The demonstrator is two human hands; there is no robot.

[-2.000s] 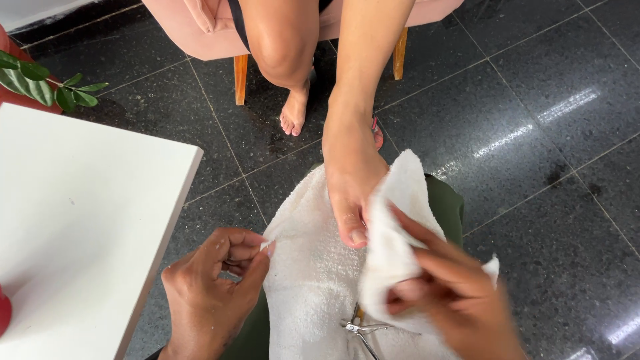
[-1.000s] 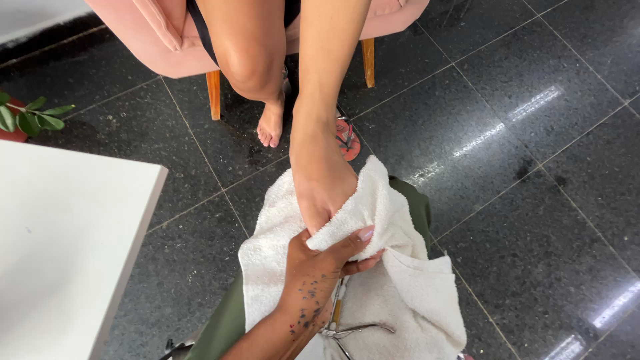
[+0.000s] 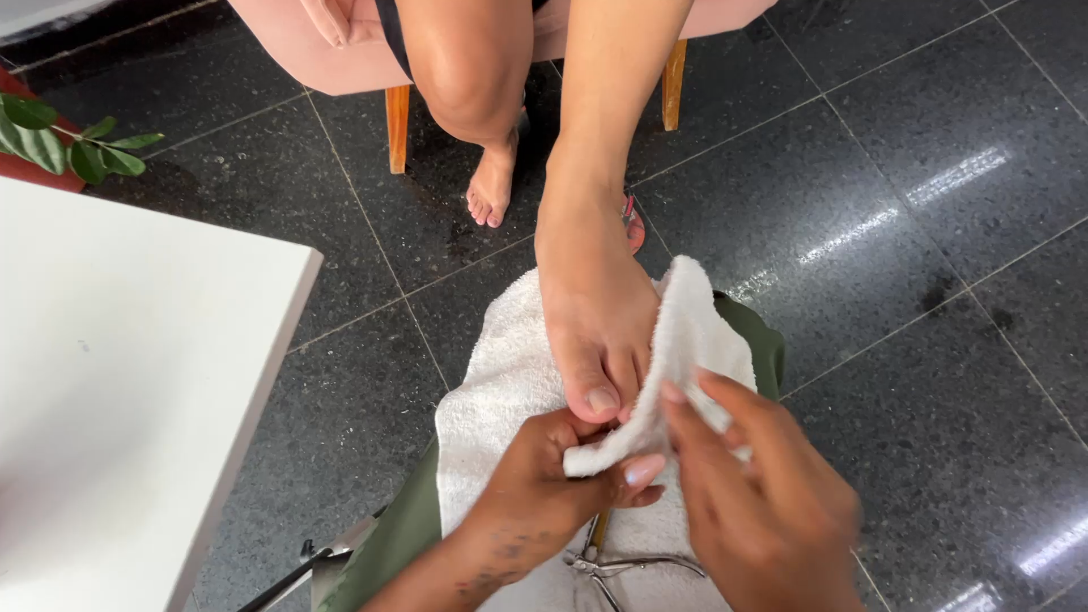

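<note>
Another person's bare foot (image 3: 591, 314) rests on a white terry towel (image 3: 501, 365) spread over my lap. My left hand (image 3: 552, 493) is at the tip of that foot, its thumb and fingers closed on a folded edge of the towel just below the toes. To the right, my right hand (image 3: 756, 484), slightly blurred, has its fingers against the raised flap of towel that covers the smaller toes; whether it grips the cloth is unclear. Below my hands lie metal nippers (image 3: 603, 565) with open handles, beside a thin yellowish tool (image 3: 600, 529) partly hidden by my left hand.
A white table (image 3: 153, 382) stands at the left, with a leafy plant (image 3: 102, 153) behind it. The person's other bare foot (image 3: 490, 187) is on the dark tiled floor before a pink chair (image 3: 297, 51). A reddish sandal (image 3: 634, 228) lies behind the raised foot.
The towel was wrapped over the toes one second ago; now the big toe shows uncovered. My right hand, not visible then, is back at the towel's flap. My left hand stays on the cloth.
</note>
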